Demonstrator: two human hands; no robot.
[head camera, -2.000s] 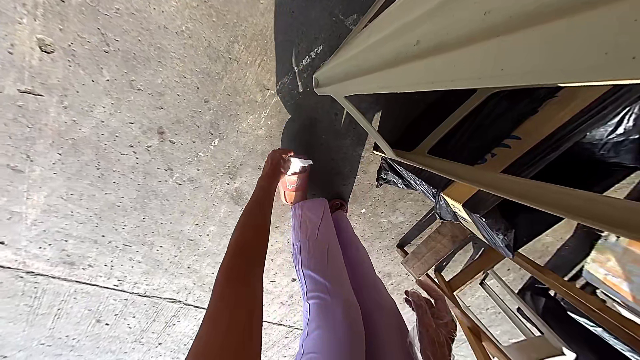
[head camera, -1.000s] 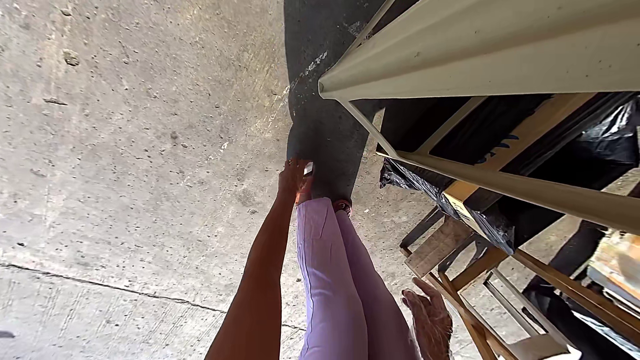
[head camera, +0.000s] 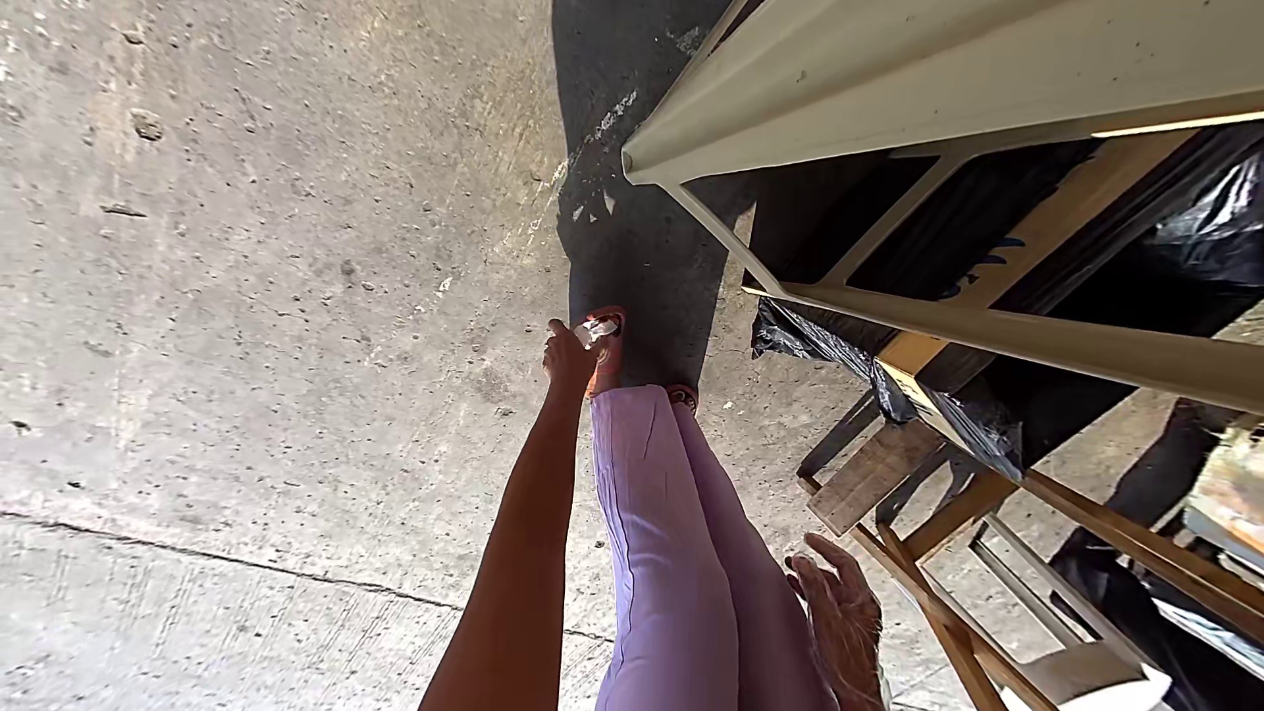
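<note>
My left hand (head camera: 568, 355) hangs low at the end of the outstretched arm, beside a foot in an orange sandal (head camera: 609, 367). A small crumpled white thing (head camera: 595, 332) shows at its fingers, over the front of the foot; whether the hand grips it or it belongs to the sandal I cannot tell. My right hand (head camera: 839, 617) is at the lower right, beside the lilac trousers (head camera: 671, 533), fingers apart and loosely bent with nothing visible in them. The second sandal (head camera: 682, 398) is partly hidden by the trouser leg.
A beige table or shelf with a frame (head camera: 889, 89) stands at the upper right. Under it are a cardboard box (head camera: 1076, 217) and black plastic (head camera: 820, 341). Wooden frames (head camera: 938, 612) and a wooden block (head camera: 874, 474) lie lower right. Concrete floor (head camera: 296, 296) spreads leftward, with a crack.
The front foot and the white thing were in sunlight two seconds ago, then mostly in shadow; the orange sandal now shows again. My right hand remains beside the trousers, its fingers apart.
</note>
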